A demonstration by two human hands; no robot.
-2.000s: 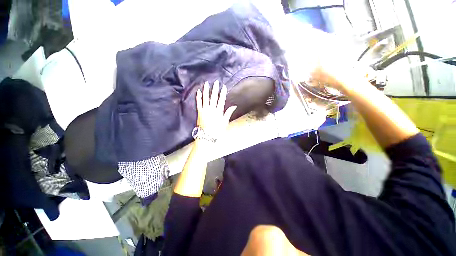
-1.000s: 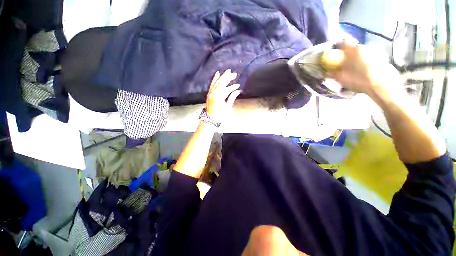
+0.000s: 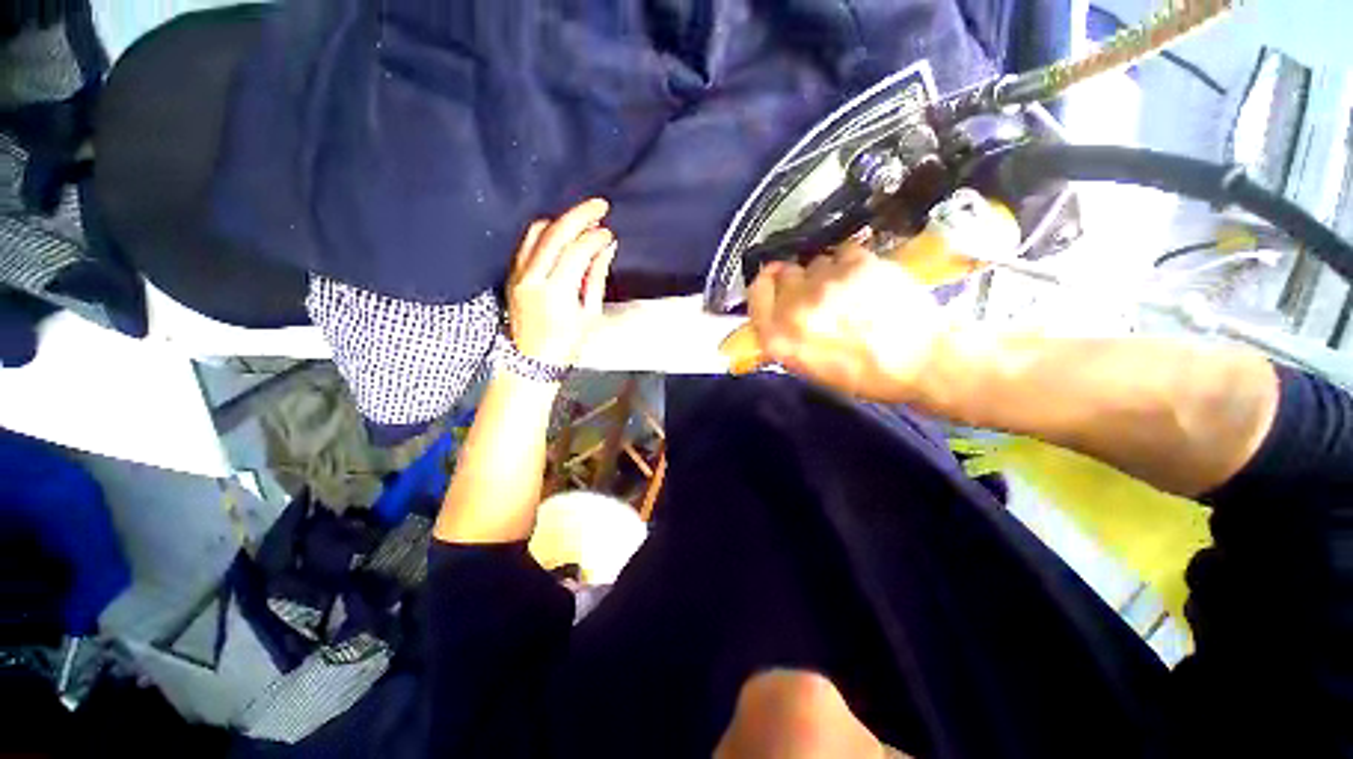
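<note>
The dark navy garment [image 3: 490, 134] lies over the dark padded pressing buck [image 3: 163, 163], whose rounded end shows at left. Its black-and-white checked lining [image 3: 408, 349] hangs over the front edge. My left hand [image 3: 561, 282] is at the garment's front edge, fingertips on the navy cloth; whether it pinches the cloth cannot be told. My right hand [image 3: 838, 315] is shut on the yellowish handle of the steam iron [image 3: 890, 171]. The iron is at the right part of the garment, tilted, its tip towards the front edge. It hides the cloth under it.
A thick black hose [image 3: 1143, 166] and a braided hose [image 3: 1128, 52] run from the iron to the upper right. Navy and checked pieces [image 3: 37, 178] lie left of the buck, with more [image 3: 327, 608] below. A yellow sheet [image 3: 1098, 519] is at lower right.
My right hand has brought the iron from the right over to the garment's front right part and turned it. My left hand has shifted left along the edge. The view has moved closer to the garment.
</note>
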